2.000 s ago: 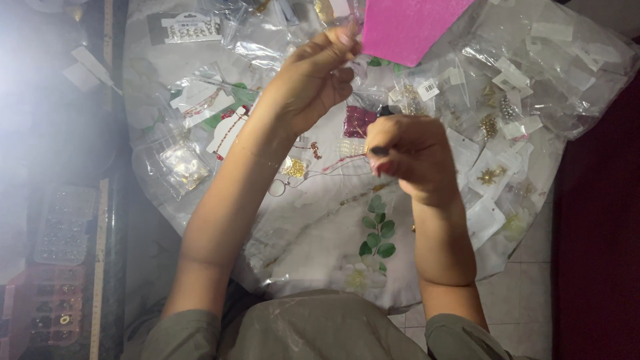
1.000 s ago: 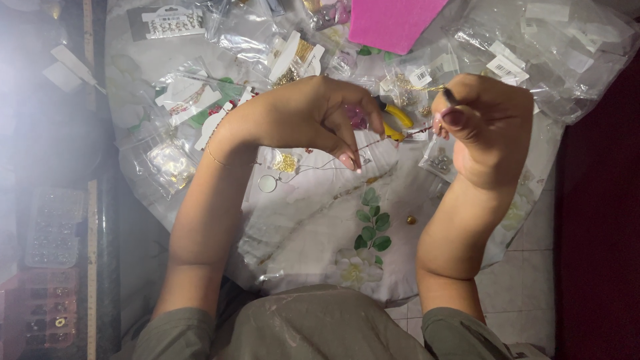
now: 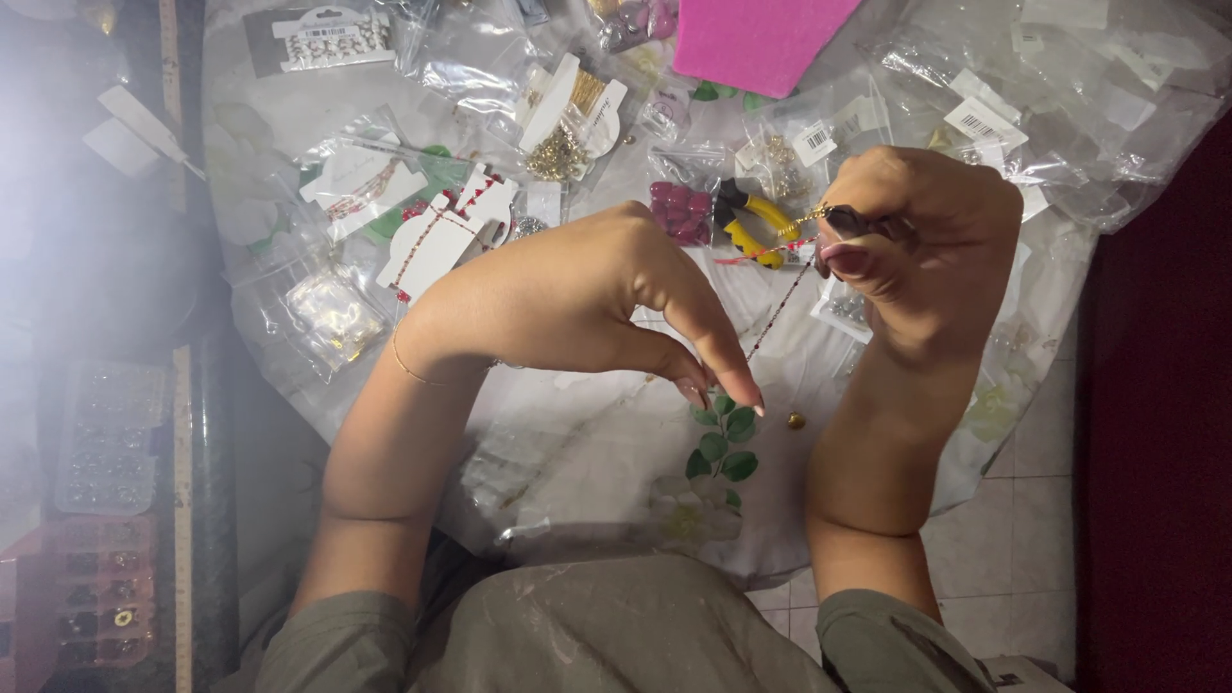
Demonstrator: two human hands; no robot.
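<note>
My right hand (image 3: 914, 241) pinches the ends of a thin gold chain, a red cord and a fine dark beaded chain (image 3: 781, 313) between thumb and fingers. The beaded chain runs down and left to my left hand (image 3: 616, 308), whose thumb and forefinger close on it near their tips. Behind the gap between the hands lie yellow-and-black handled pliers (image 3: 747, 219), beside a bag of dark red beads (image 3: 681, 207). A small gold bead (image 3: 796, 421) rests on the floral cloth below my right hand. The pliers' jaws cannot be made out.
Clear plastic bags (image 3: 1049, 58) with tags crowd the top right. A pink sheet (image 3: 756, 38) lies at the top. Carded chains (image 3: 577, 106), a white card with a red beaded chain (image 3: 423, 252) and a bag of gold pieces (image 3: 337, 313) spread leftward. Compartment boxes (image 3: 106, 587) stand at far left.
Both hands were higher and farther left two seconds ago. My right hand has moved right with the strands, and my left hand has come down along the beaded chain. The pliers now show more fully.
</note>
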